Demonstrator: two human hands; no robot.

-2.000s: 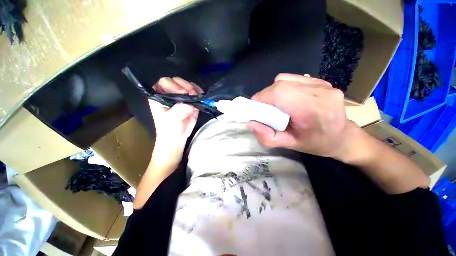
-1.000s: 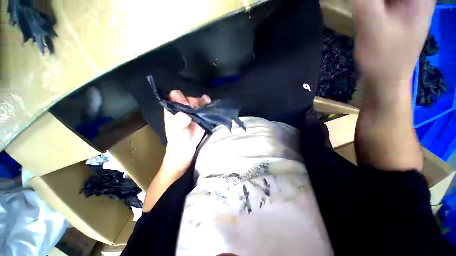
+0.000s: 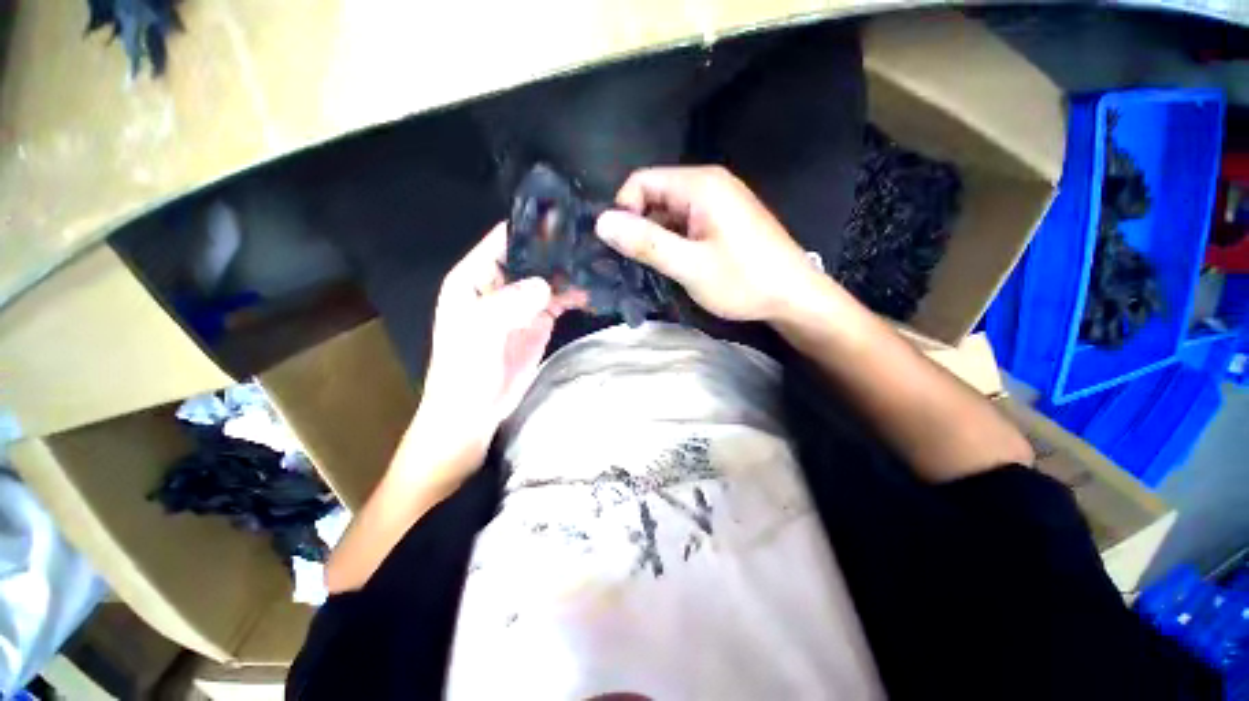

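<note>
A black moulded shell piece (image 3: 551, 226) with a round hole is held over the aproned lap. My left hand (image 3: 496, 308) grips its left and lower edge. My right hand (image 3: 705, 240) pinches its right side between thumb and fingers. Whether a second black part is in the fingers cannot be told by colour. No glue bottle shows in my hands.
The tan curved bench (image 3: 411, 62) crosses the top, with a dark ragged piece (image 3: 137, 28) at top left. Open cartons with black parts stand at left (image 3: 130, 575) and right (image 3: 1007, 178). A blue crate (image 3: 1075, 329) with black parts is at far right.
The white glue bottle has left my right hand and the view. My right hand went up toward the bench, then came back onto the black piece, now turned with its hole showing.
</note>
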